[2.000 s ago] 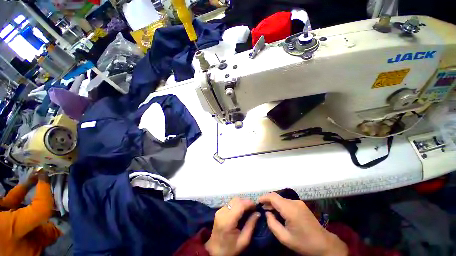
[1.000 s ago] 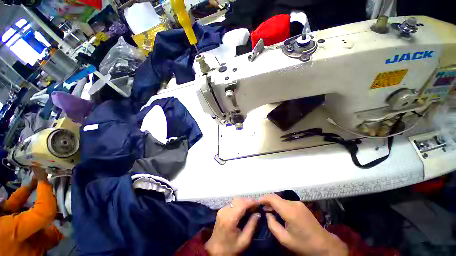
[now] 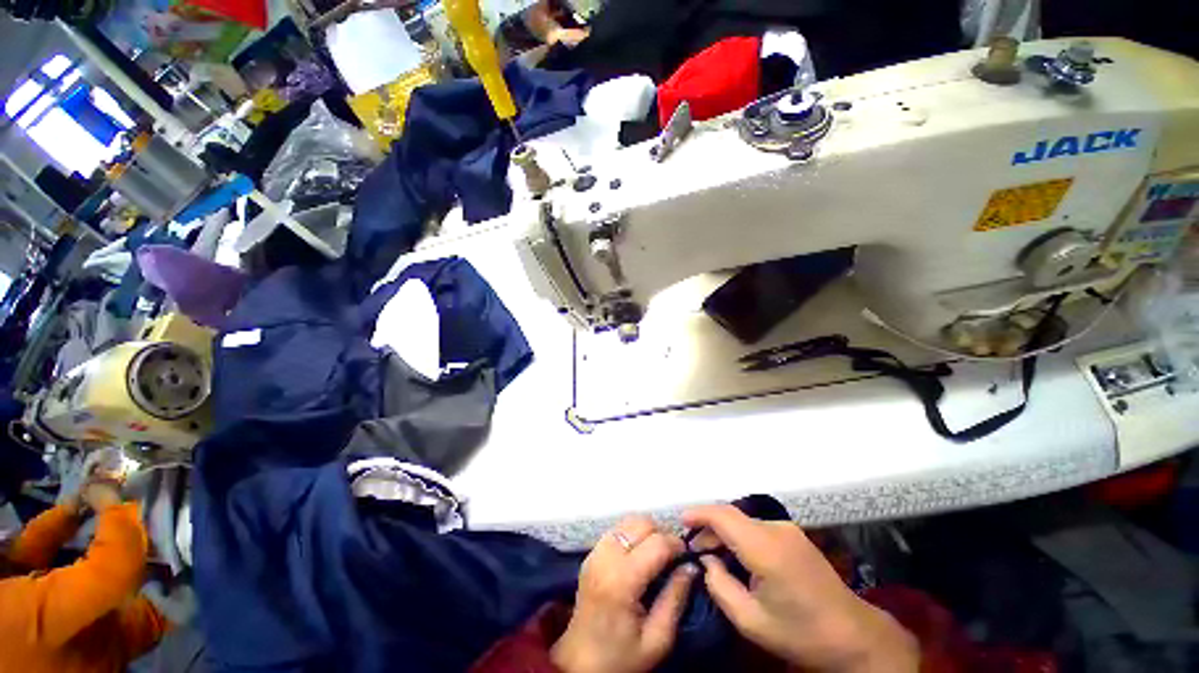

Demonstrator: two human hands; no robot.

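Observation:
My left hand and my right hand are close together at the bottom centre, in front of the table edge. Both pinch dark navy cloth between thumb and fingers. The fingertips nearly meet, and the hands hide much of the cloth. A large navy garment hangs over the table edge on the left and reaches toward my left hand; whether it joins the held cloth cannot be told. Its grey piece and white patch lie on the table.
The JACK sewing machine stands across the table. Under its arm are a dark flat object, snips and a black strap. A yellow-handled screwdriver stands by the machine head. A person in orange sleeves is at another machine.
My left hand's fingers have shifted slightly on the cloth. The person in orange has moved their arms a little. A hand now shows at the top, behind the screwdriver.

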